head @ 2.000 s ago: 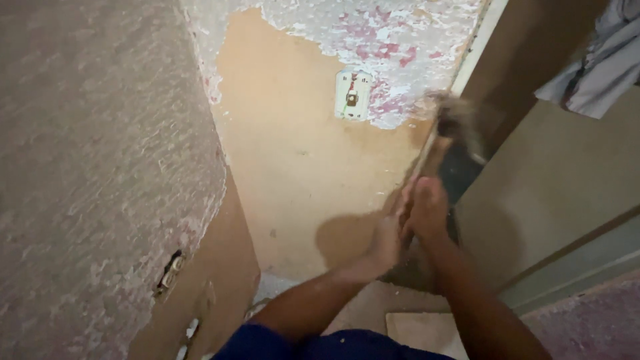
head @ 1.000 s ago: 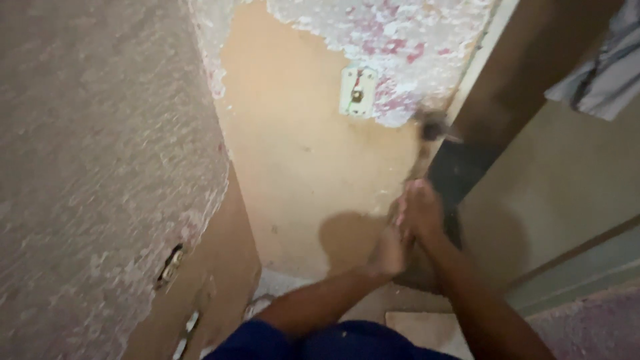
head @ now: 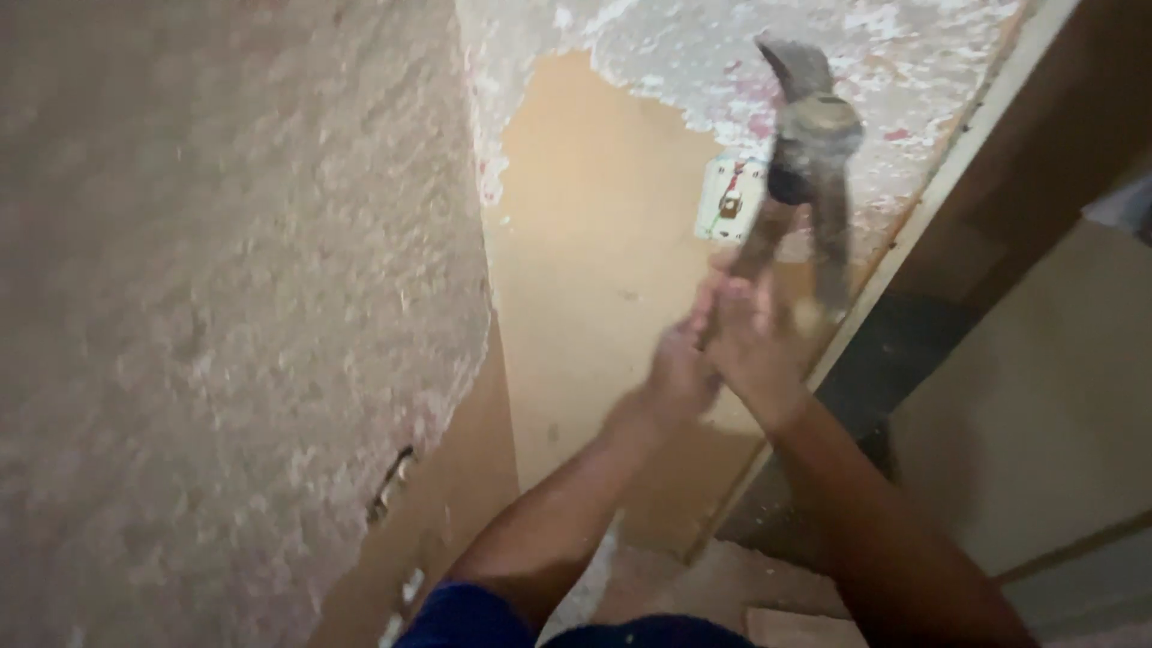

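Both of my hands grip the wooden handle of a hammer-like tool (head: pixel 814 126), whose dark, blurred head points up and away from me. My left hand (head: pixel 686 364) is lower on the handle, and my right hand (head: pixel 751 337) is close beside it on the right. The tool's head is raised in front of the wall, just right of an electrical box (head: pixel 730 200) with exposed wires. Behind my hands is a smooth tan wall patch (head: pixel 603 270), with rough, flaking plaster (head: pixel 666 45) above it. Motion blur hides the exact tool type.
A rough textured wall (head: pixel 225 270) rises close on my left, with a wall opening (head: pixel 391 486) low down. On the right a pale door frame edge (head: pixel 945 180) runs beside a dark gap and a panel (head: pixel 1035 378). A flat piece (head: pixel 796 627) lies at the bottom.
The tool's head has moved up and left from beside the door frame edge to near the electrical box. Both hands have stayed on the handle and risen with it.
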